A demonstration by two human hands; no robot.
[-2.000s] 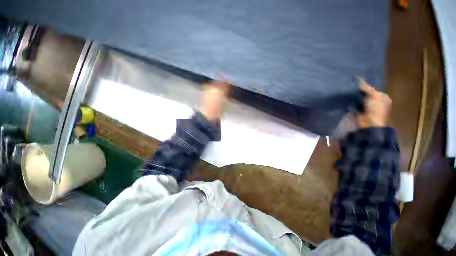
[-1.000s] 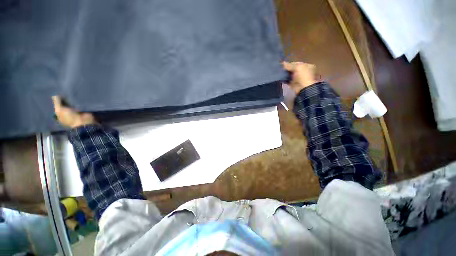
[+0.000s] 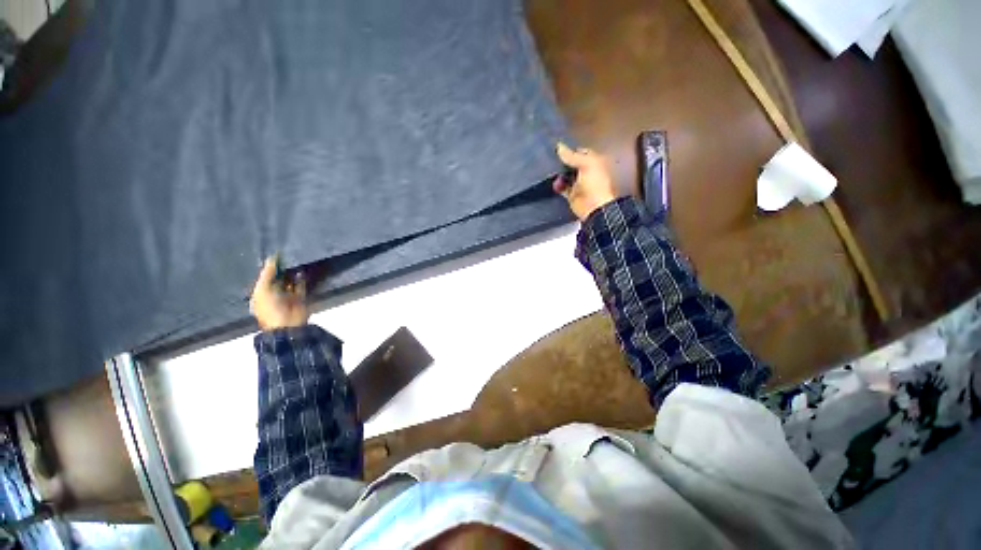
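A wide blue-grey fabric ply (image 3: 355, 140) covers the upper left, over a lay with a dark front edge. My left hand (image 3: 280, 297) grips the ply's front edge. My right hand (image 3: 587, 183) grips the ply's right front corner. Between my hands the ply's edge is a little raised, with a dark gap under it. White underlay paper (image 3: 506, 316) shows in front of the lay, its right end curved. A flat dark brown plate (image 3: 394, 372) lies on the paper, partly behind my left sleeve. A narrow black bar weight (image 3: 654, 172) lies right of my right hand.
The silver cutting rail (image 3: 146, 443) runs at the left, its far part under the fabric. Yellow tape (image 3: 195, 502) is by it. A long wooden stick (image 3: 777, 116) with crumpled white paper (image 3: 794, 177) lies at right. White-and-dark scraps (image 3: 893, 424) are heaped lower right.
My left hand has shifted right along the fabric edge in the view. The right hand still holds the corner. The black bar weight has come into view.
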